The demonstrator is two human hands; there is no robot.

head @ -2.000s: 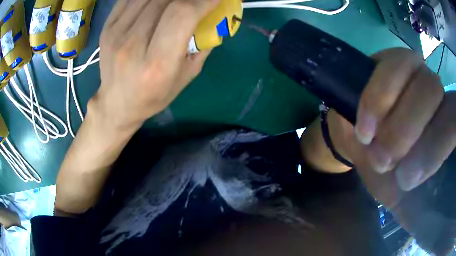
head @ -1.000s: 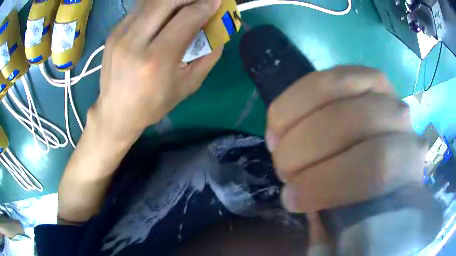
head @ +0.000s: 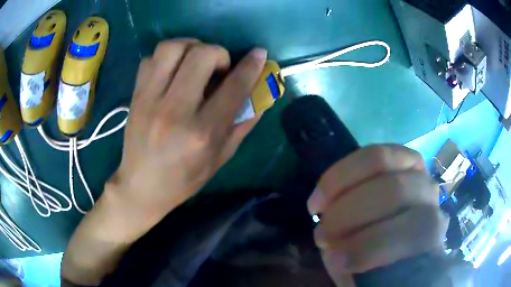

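My left hand is closed over a yellow unit near the middle of the bench and covers most of it. The unit's right end shows, with a blue patch and part of a white label. Its white cord loop lies to the right. My right hand grips a thick black electric screwdriver in its fist. The driver's front end is close to the unit's right end. The bit is not clearly visible, so contact cannot be told.
Several yellow units with white labels and cords lie on the green bench at the left. A grey-white box with a metal mechanism stands at the upper right. Cartons and other items are beyond the bench at right.
The view has shifted, so the bench items sit lower and more of the box shows. The driver was angled away from the unit's end two seconds ago, then came close and remains there.
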